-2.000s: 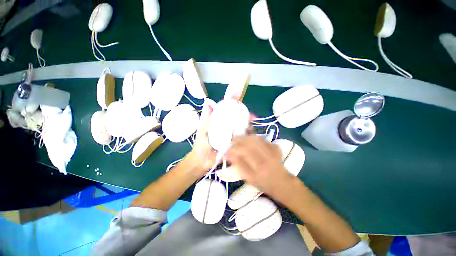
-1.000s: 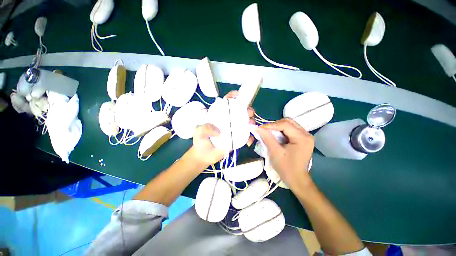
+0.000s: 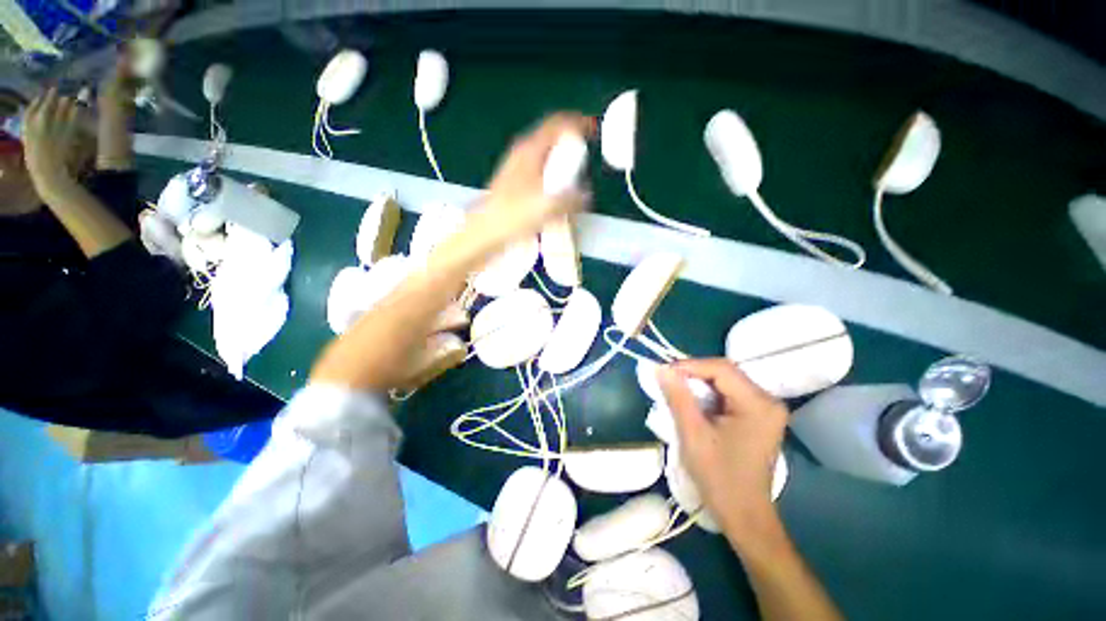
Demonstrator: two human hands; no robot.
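Note:
My left hand (image 3: 534,176), blurred, reaches over the pale rail at the belt's near edge and grips a small white housing (image 3: 565,163). My right hand (image 3: 734,437) is low at right centre, its fingers pinched on a crumpled white wiping cloth (image 3: 663,415), partly hidden by them. Near me lie several white housings with dark lines, one upright oval (image 3: 531,524) among them. Thin white cords (image 3: 497,425) tangle at centre. A tan-edged housing (image 3: 643,294) stands on its side above my right hand.
More housings cluster under my left forearm, partly hidden. A dispenser bottle (image 3: 867,431), lid open, lies at right beside a large housing (image 3: 791,349). Corded housings (image 3: 734,152) lie on the green belt. At left are another bottle (image 3: 249,209), a white cloth (image 3: 251,303) and a person's raised hands.
My left hand has left the centre and moved up to the belt's edge with a housing. My right hand is lower in view. The view has shifted left, showing the neighbour.

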